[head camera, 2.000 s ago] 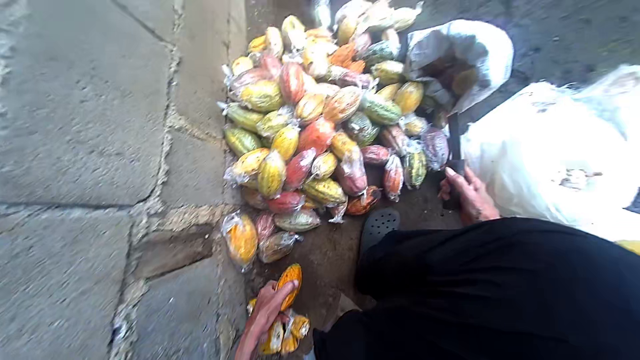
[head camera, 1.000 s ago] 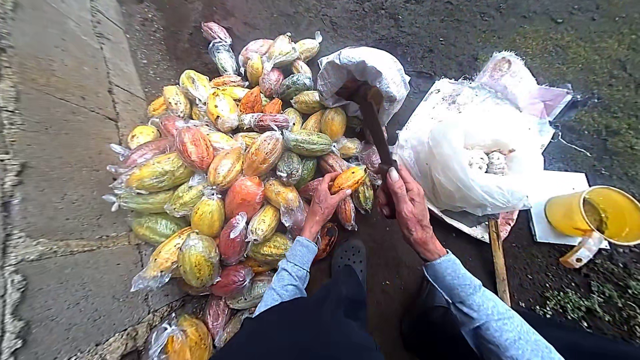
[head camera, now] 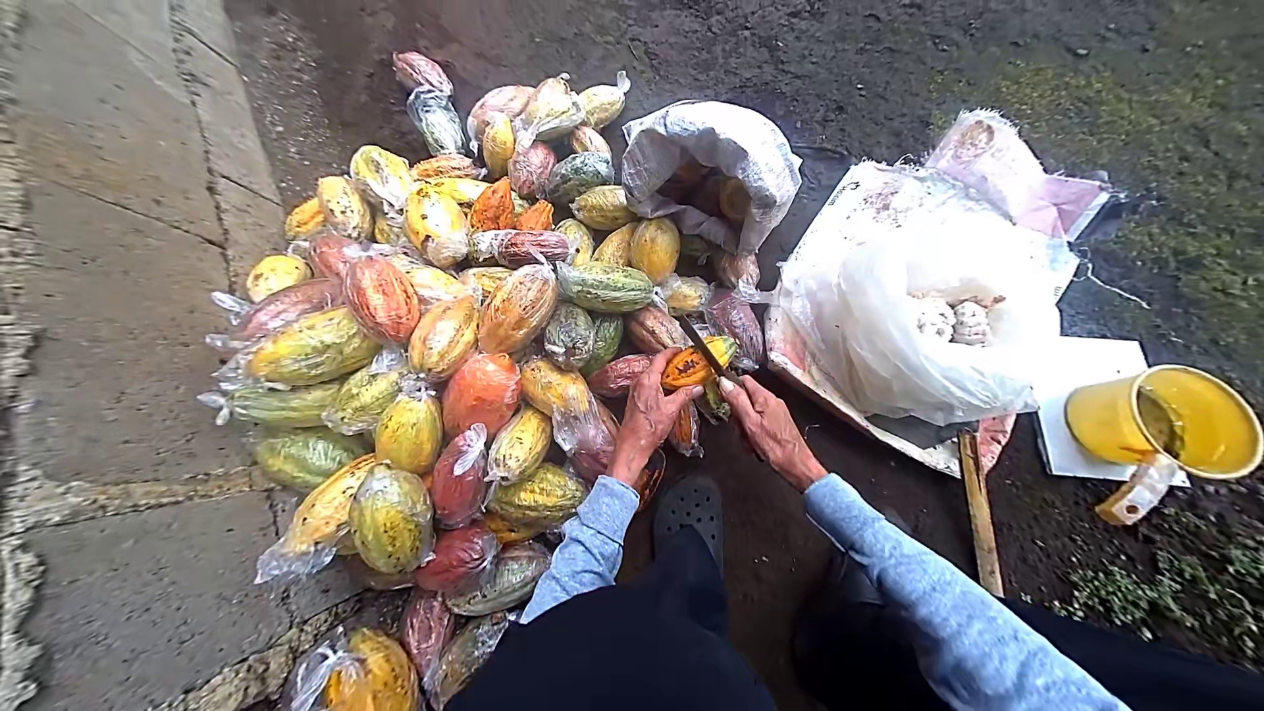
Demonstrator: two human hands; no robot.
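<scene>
My left hand point(head camera: 647, 413) holds an orange-yellow cacao pod point(head camera: 691, 365) at the right edge of a heap. In my right hand point(head camera: 772, 425) is a dark-bladed knife point(head camera: 703, 346); its blade lies against or just over the pod, and I cannot tell whether it cuts in. Many cacao pods wrapped in clear plastic point(head camera: 479, 391), yellow, red, orange and green, fill the heap to the left. Beyond my hands a white woven sack point(head camera: 713, 148) stands with its mouth open and dark contents inside. To the right, a white plastic bag point(head camera: 879, 336) holds whitish wet cacao bean clusters point(head camera: 953, 321).
A yellow mug point(head camera: 1106, 420) with liquid stands on a white board point(head camera: 1062, 459) at the right. A wooden stick point(head camera: 978, 513) lies by the bag. Stone slabs point(head camera: 118, 346) border the heap on the left. My shoe point(head camera: 689, 518) is close to the pods.
My left hand has brought a pod up from near the ground to my right hand. The knife, raised a second ago, is now lowered at the pod. The view has shifted.
</scene>
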